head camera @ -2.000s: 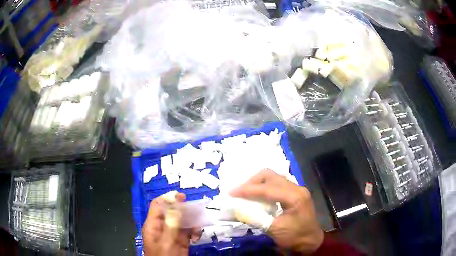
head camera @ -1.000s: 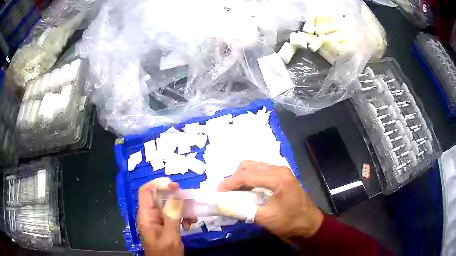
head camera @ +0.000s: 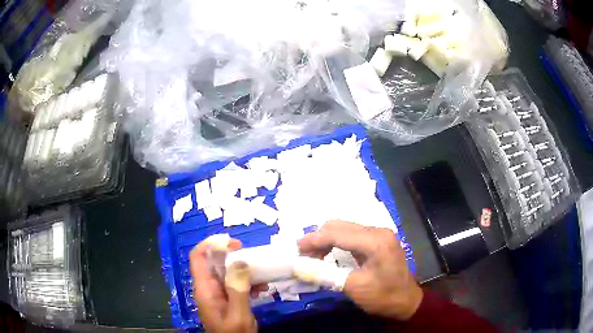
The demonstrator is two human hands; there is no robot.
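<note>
A white cylinder (head camera: 270,261) lies level between my two hands, above the blue plastic tray (head camera: 165,250). My left hand (head camera: 221,283) pinches its left end between thumb and fingers. My right hand (head camera: 367,266) holds its right end with thumb and index finger. Cream-white coverings are on the fingertips of both hands. Many small white pieces (head camera: 318,188) lie loose in the tray, heaped on its right side. The fingers hide both ends of the cylinder.
Clear plastic bags (head camera: 273,110) lie behind the tray, with cream foam blocks (head camera: 432,39) and a white card (head camera: 367,91). A black glossy slab (head camera: 445,208) is right of the tray, beside a clear blister tray (head camera: 520,156). Stacked blister trays (head camera: 65,140) are at left.
The part between my hands was blurred and looked translucent; it now shows as a solid white cylinder. Both hands stay at its ends. The view has shifted slightly.
</note>
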